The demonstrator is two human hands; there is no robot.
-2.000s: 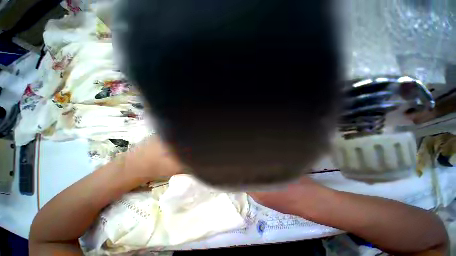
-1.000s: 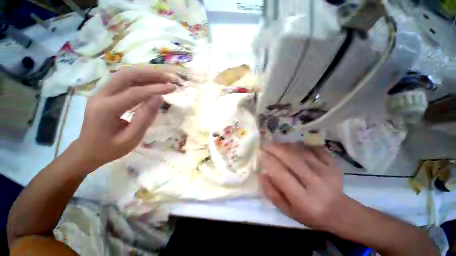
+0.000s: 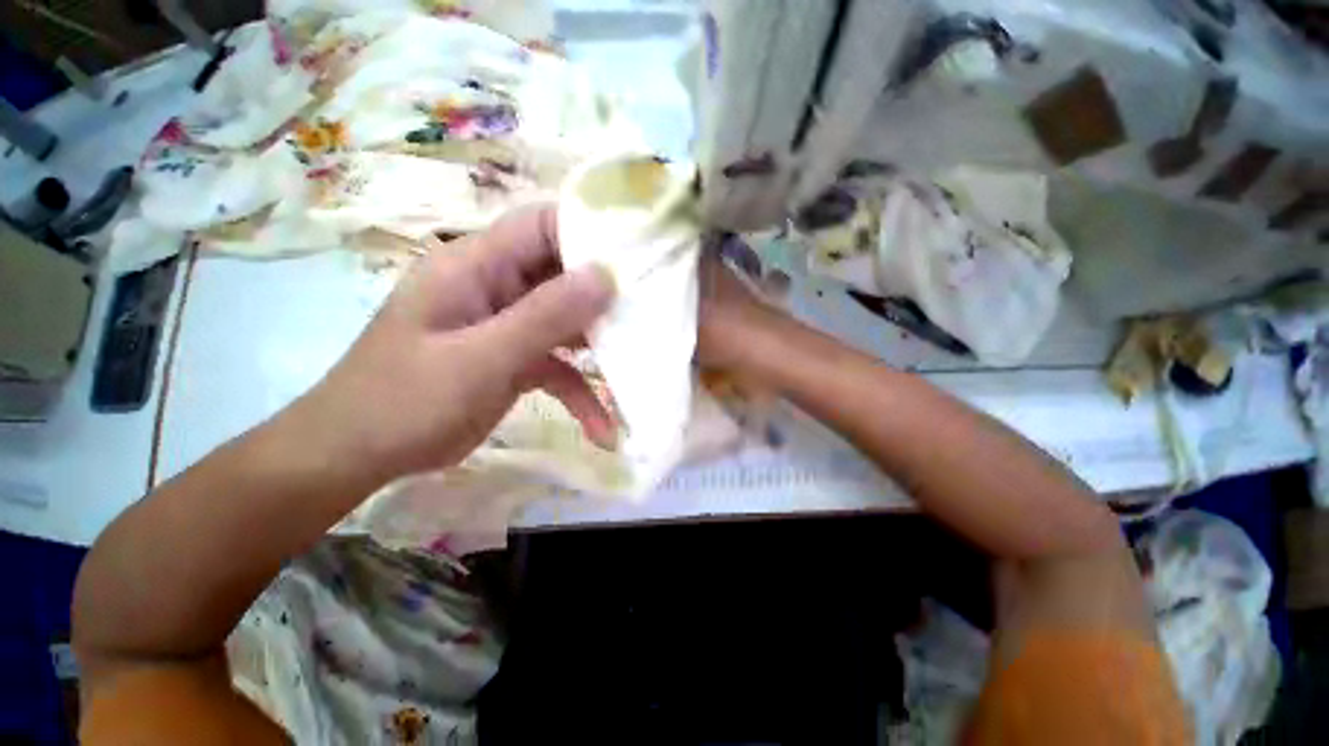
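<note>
My left hand (image 3: 503, 328) holds a cream cloth piece (image 3: 641, 335) between thumb and fingers, left of the sewing machine head (image 3: 765, 102). The piece hangs down and its top edge curls into an open loop. My right hand (image 3: 714, 299) is behind and right of the cloth, below the machine head. Its fingers are mostly hidden, so its grip cannot be told. Floral-print fabric (image 3: 539, 464) lies under my left hand and over the table's front edge. The needle and presser foot are hidden.
A floral heap (image 3: 379, 117) lies at the back left. Cut floral pieces (image 3: 947, 262) and dark snips (image 3: 911, 321) lie right of the machine head. A tan bundle (image 3: 1169, 354) is at the far right. A dark phone-like object (image 3: 134, 335) lies at left. More floral cloth (image 3: 365, 641) hangs below.
My left hand has moved right and taken hold of the cream cloth, which is now raised. My right hand has moved up and left behind it. The view has shifted.
</note>
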